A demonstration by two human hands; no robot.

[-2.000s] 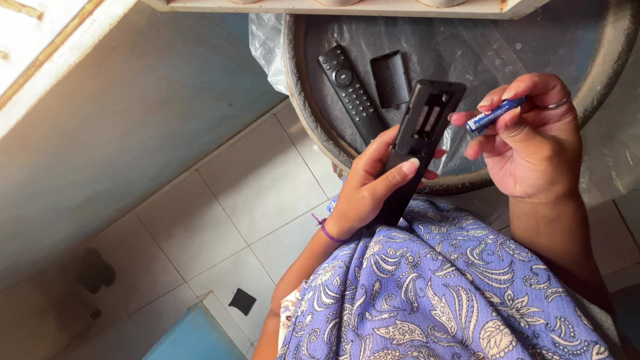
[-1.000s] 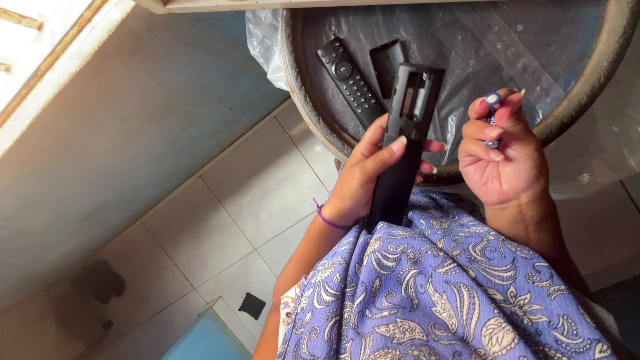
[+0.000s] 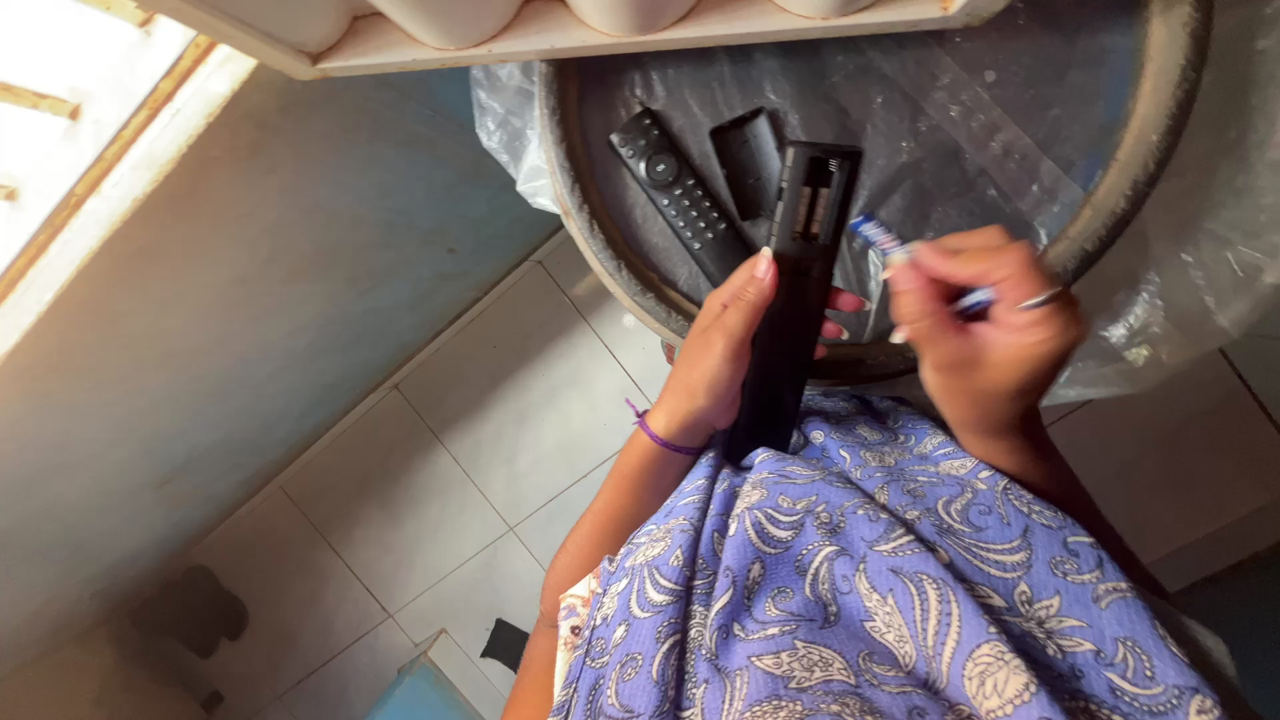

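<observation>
My left hand is closed around a black remote control, its back turned up and its battery compartment uncovered at the far end. Just right of that compartment, my right hand, blurred, pinches a blue and white battery by its near end. A second blue and white battery shows partly within the curled fingers. Beyond my left hand, another black remote control lies with its buttons up on the round surface. A black battery cover lies between the two remotes.
Clear plastic sheeting covers the round surface, which has a raised worn rim. A white rack holding rounded white items crosses the top. A wall stands at left above floor tiles. Patterned blue cloth covers my lap.
My right hand has turned, and one battery now points out toward the remote's open compartment. The left hand still holds the remote.
</observation>
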